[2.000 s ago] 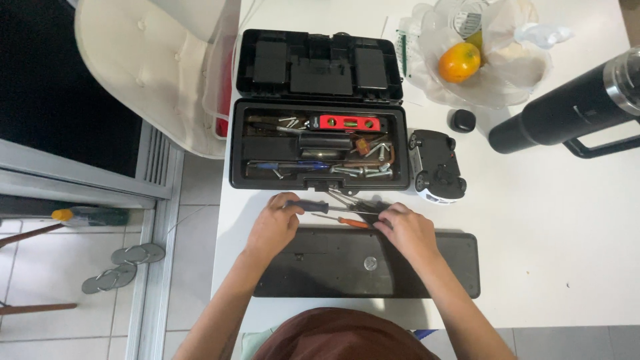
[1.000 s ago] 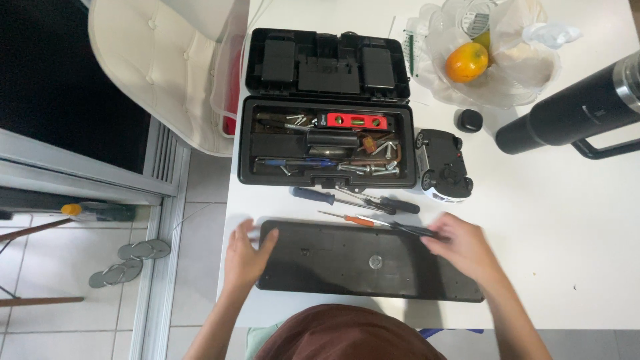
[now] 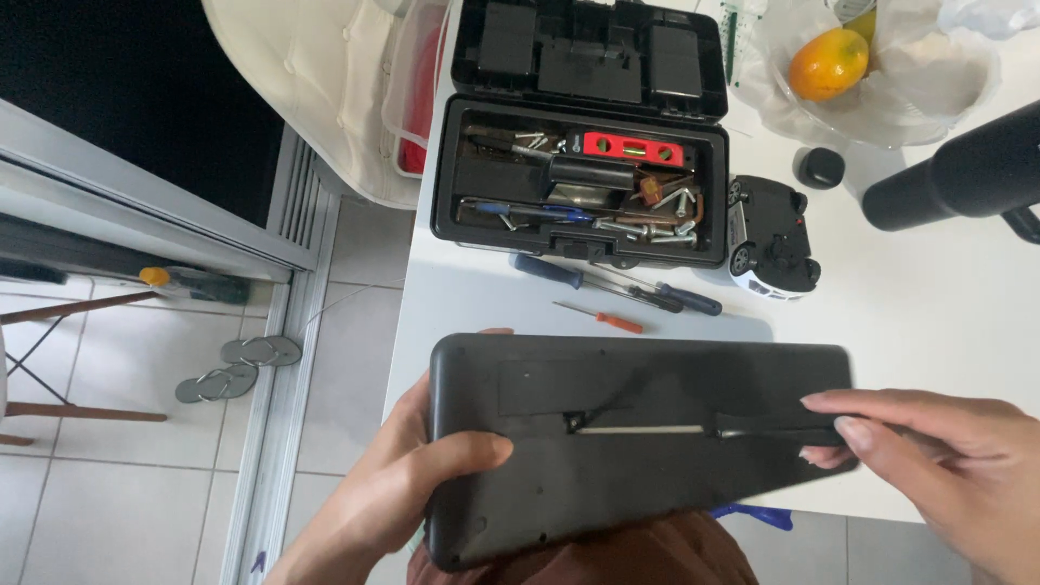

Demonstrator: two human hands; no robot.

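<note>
My left hand [image 3: 422, 471] grips the left end of a flat black plastic device [image 3: 650, 479], its thumb on the face and its fingers behind. The device is raised and tilted over the table's front edge. My right hand [image 3: 926, 455] holds a screwdriver with a dark handle [image 3: 780, 432] by its end. The screwdriver's metal shaft [image 3: 642, 430] lies along the device's face, its tip at a small recess [image 3: 574, 422] left of the middle. Beyond the device lie an orange-handled screwdriver [image 3: 619, 322] and blue-handled screwdrivers [image 3: 548, 270].
An open black toolbox [image 3: 581, 244] holds a red spirit level [image 3: 634, 149], screws and a blue pen. Right of it are an upturned toy car [image 3: 776, 236], a black cap [image 3: 821, 167], a black tumbler [image 3: 959, 175] and a bag with an orange fruit [image 3: 829, 64].
The black device was flat on the table and is now lifted in my left hand. My right hand has brought the screwdriver onto its face. The view has come closer.
</note>
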